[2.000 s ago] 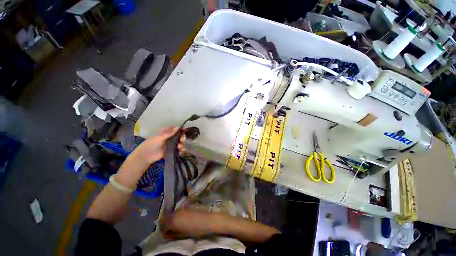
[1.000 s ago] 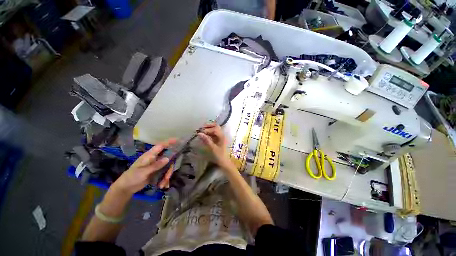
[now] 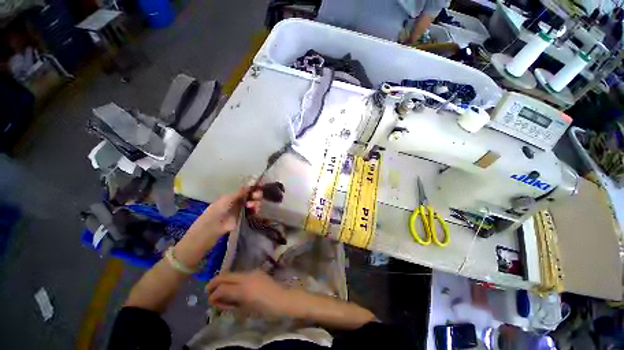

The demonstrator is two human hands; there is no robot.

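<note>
My left hand (image 3: pixel 229 207) is shut on a bundle of dark grey-brown fabric bands (image 3: pixel 272 193) just off the table's front left edge. The bundle's folded ends stick out to the right of the fingers and hang below them. A grey band (image 3: pixel 315 104) trails from the hand across the table up to the white bin. My right hand (image 3: pixel 241 292) is low over the lap, blurred, at the lower end of the hanging pieces. Whether it grips any fabric cannot be told. A beige apron (image 3: pixel 311 263) covers the lap.
White sewing machine (image 3: pixel 472 154) on the table; yellow PIT tape (image 3: pixel 367 205) and yellow-handled scissors (image 3: pixel 430 225) before it. White bin (image 3: pixel 383 63) behind. Grey cut pieces (image 3: pixel 126 130) and a blue crate (image 3: pixel 123 258) at left. Another person's arm (image 3: pixel 423 26) behind the bin.
My right hand has moved from the table edge down to the lap. My left hand now holds the bundle higher. The trailing band has shifted back towards the bin. The other person shows more.
</note>
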